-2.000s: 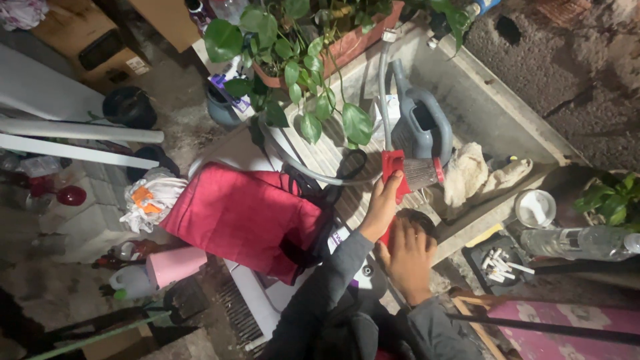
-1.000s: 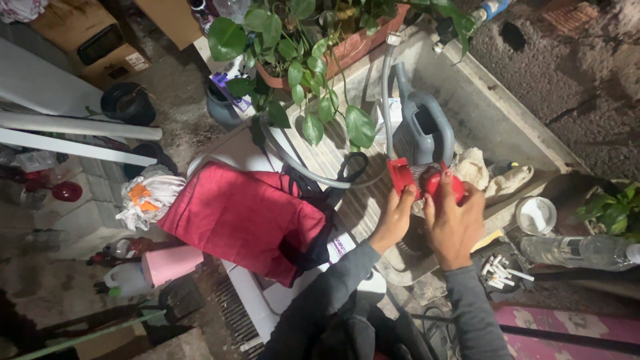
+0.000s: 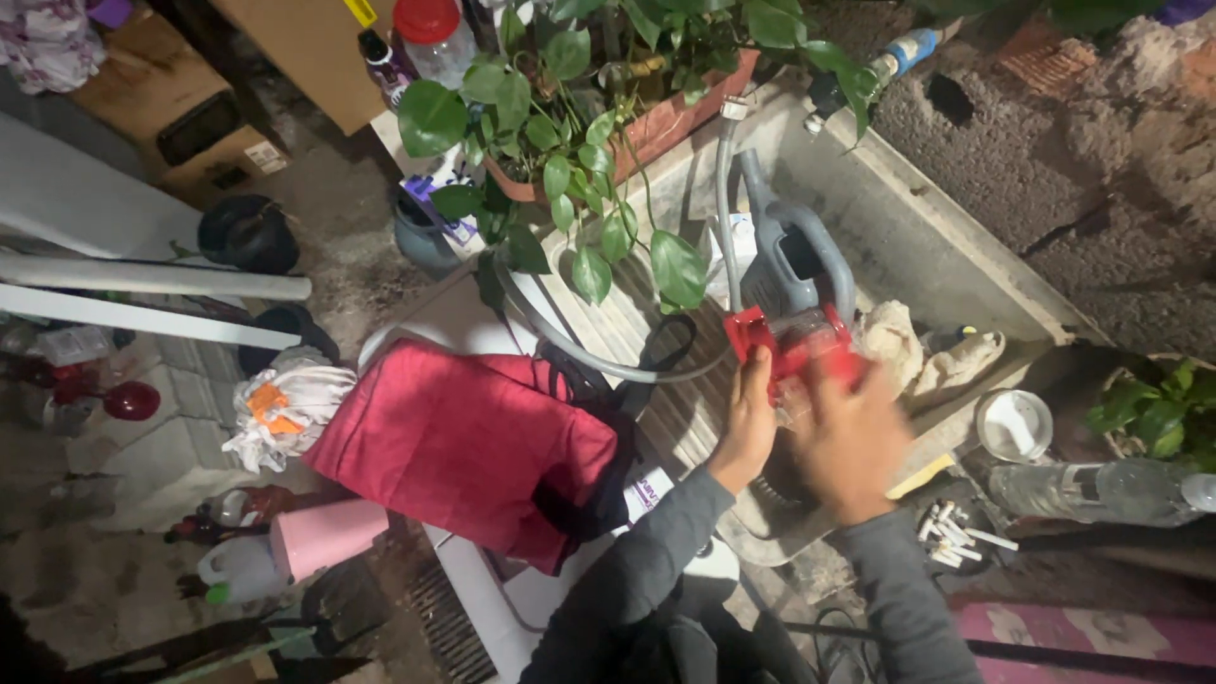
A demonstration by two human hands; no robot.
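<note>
Over the ribbed concrete laundry sink (image 3: 689, 404), my left hand (image 3: 746, 423) grips a red plastic piece (image 3: 750, 332) at the left of a clear and red plastic item (image 3: 807, 332). My right hand (image 3: 850, 432) is blurred and lies over the red part on the right side; whether its fingers are closed on it cannot be told. A grey watering can (image 3: 798, 247) stands just behind the hands in the basin. Pale cloths (image 3: 893, 337) lie to their right. A grey hose (image 3: 608, 366) curves past on the left.
A red cloth bag (image 3: 465, 437) lies left of my arms on a white appliance (image 3: 475, 589). A potted plant's trough (image 3: 684, 114) sits at the back. To the right are a white tub (image 3: 1015, 426), a clear plastic bottle (image 3: 1092, 489) and a dish of cigarette butts (image 3: 959, 537).
Two seconds ago my right hand was lower, below the red item; one second ago it was on a round red part. It is now blurred by motion, while my left hand stays at the red piece.
</note>
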